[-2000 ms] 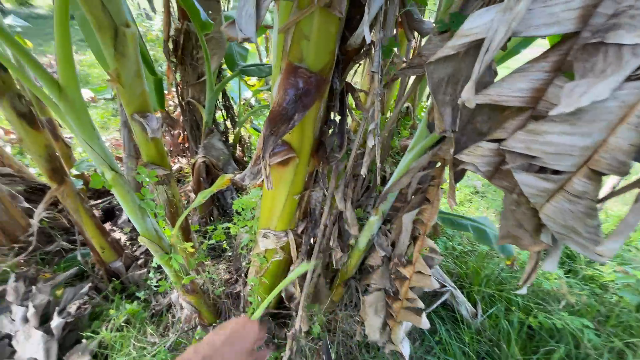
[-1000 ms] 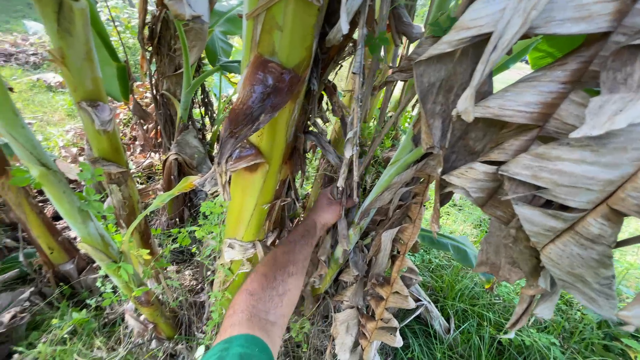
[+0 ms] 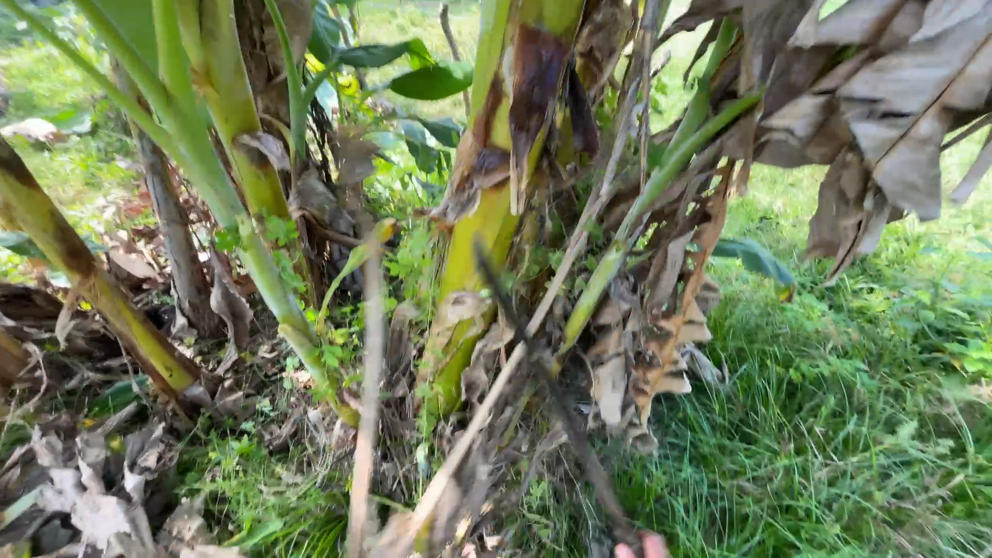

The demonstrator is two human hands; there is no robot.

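Observation:
The fingertips of my right hand (image 3: 645,545) show at the bottom edge, closed around the lower end of a long, dark, motion-blurred stick or blade (image 3: 577,434). Its upper end crosses in front of a yellow-green banana pseudostem (image 3: 480,232) with brown, peeling sheath. A dry, pale stalk (image 3: 504,372) slants down from the upper right and crosses the dark thing. Another pale, blurred stalk (image 3: 370,387) stands upright left of it. A small, blurred skin-toned patch lies at the bottom edge near the slanting stalk's lower end; whether it is my left hand cannot be told.
Several thinner banana stems (image 3: 263,271) lean at the left, with dry leaf litter (image 3: 101,496) below. Large, dry banana leaves (image 3: 891,93) hang at the upper right. A green leaf stalk (image 3: 643,201) slants beside the main stem. Grass (image 3: 837,403) covers the ground at right.
A bare forearm with a green sleeve, reaching to the dry stalks beside the main stem one second ago, has drawn back out of the middle. The dark stick or blade has come into view, and a pale stalk now slants low.

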